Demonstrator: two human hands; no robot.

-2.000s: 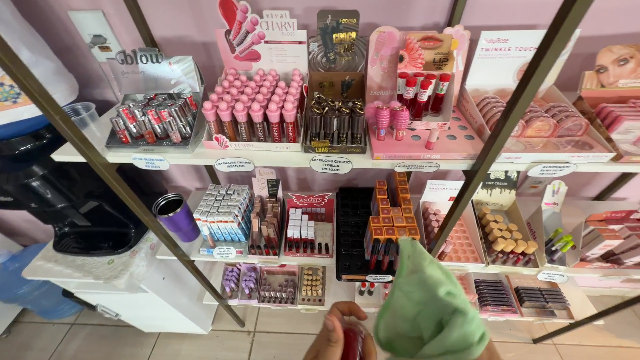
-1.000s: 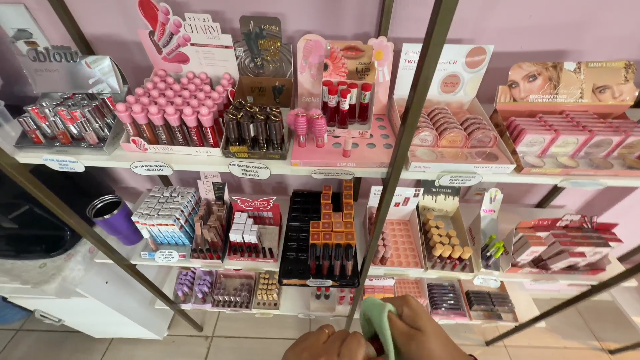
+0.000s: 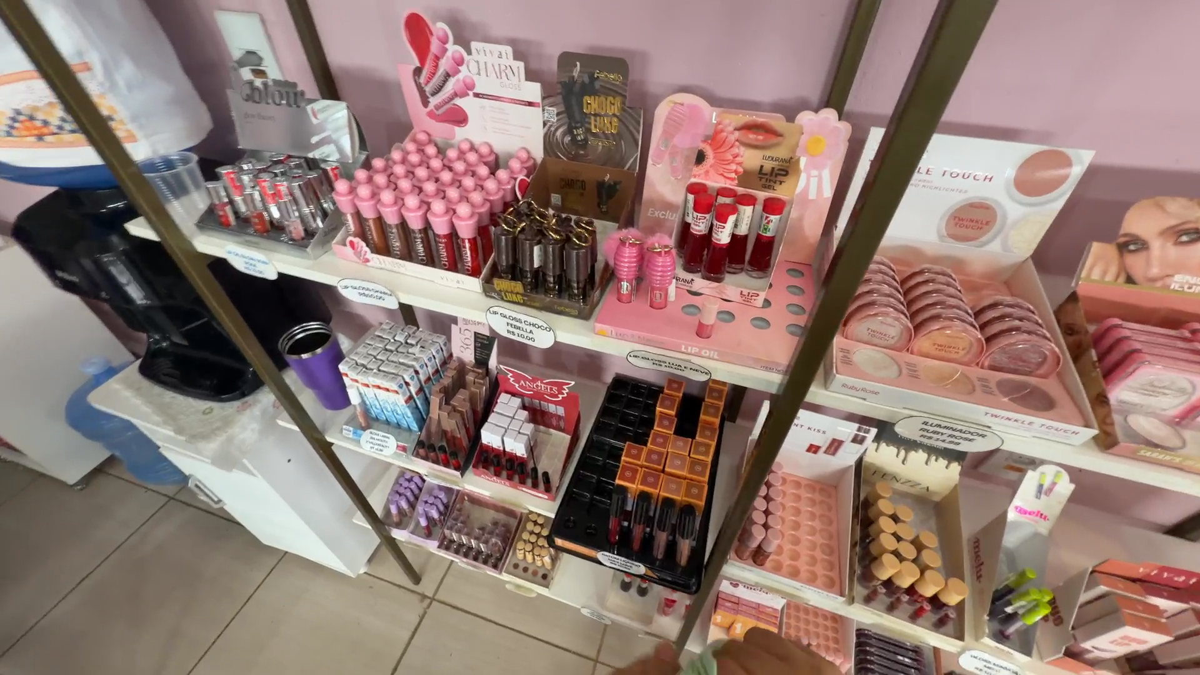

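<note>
At the bottom edge of the head view, my left hand [image 3: 649, 662] shows only in a small part, and what it holds is hidden. My right hand [image 3: 771, 652] is close beside it, its fingers curled at a light green cloth [image 3: 701, 659] that lies between the two hands. Most of both hands is cut off by the frame. Above them stands a black tray [image 3: 583, 511] with orange-topped boxes and dark lip gloss tubes. A pink grid tray [image 3: 814, 525] of lip products is right of the metal post.
Dark metal posts [image 3: 750, 469] [image 3: 202, 281] cross in front of the shelves. The upper shelf bears pink-capped gloss tubes [image 3: 441, 234], red lip tints [image 3: 722, 234] and compacts [image 3: 947, 333]. A purple tumbler [image 3: 319, 370] stands by a black water dispenser [image 3: 187, 309].
My hands have come together and sunk to the bottom edge. The cloth, hanging widely from my right hand two seconds ago, is now bunched between them. The red item seen earlier in my left hand is hidden.
</note>
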